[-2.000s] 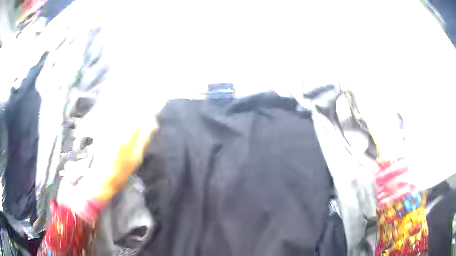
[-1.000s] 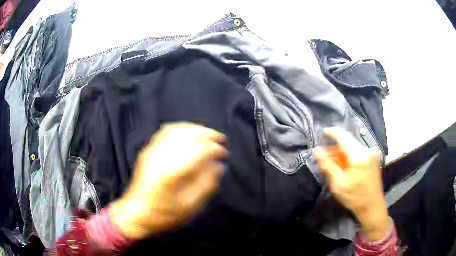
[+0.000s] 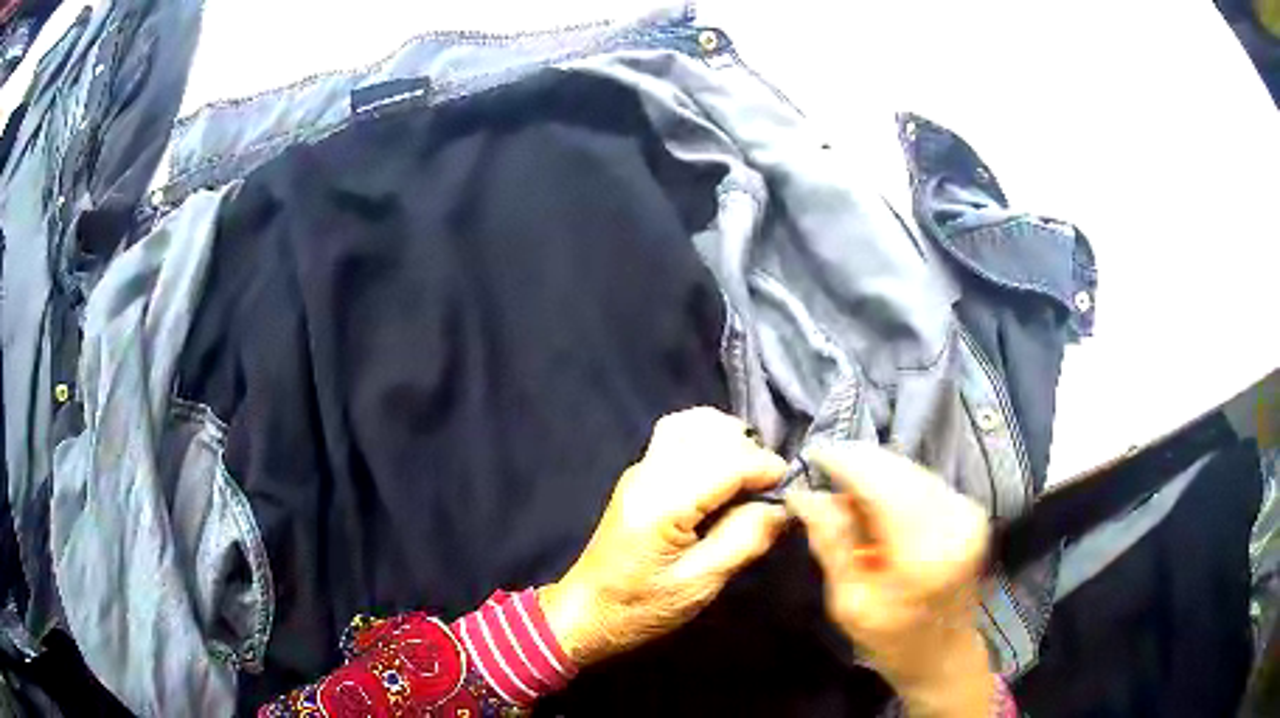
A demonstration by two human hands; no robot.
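Note:
A dark denim jacket (image 3: 463, 281) lies open, black lining up, with paler grey denim facing at both sides and a collar band (image 3: 295, 119) with a small dark label at the top. My left hand (image 3: 674, 540) pinches a bit of the jacket's seam at the inner pocket (image 3: 765, 309) between thumb and finger. My right hand (image 3: 898, 561), slightly blurred, meets the left fingertips at the same spot. A bit of orange, likely the thread snips (image 3: 869, 560), shows within my right hand; their blades cannot be made out.
A cuff (image 3: 1018, 239) with a gold-coloured button lies at the right on the white table (image 3: 1165, 183). Another dark denim garment (image 3: 35, 267) lies along the left edge. More dark garments (image 3: 1165, 589) are heaped below the table's edge at the lower right.
My left hand has moved right to the pocket seam and taken hold of it. My right hand has moved left and down to meet it. The inner pocket is now gathered and folded.

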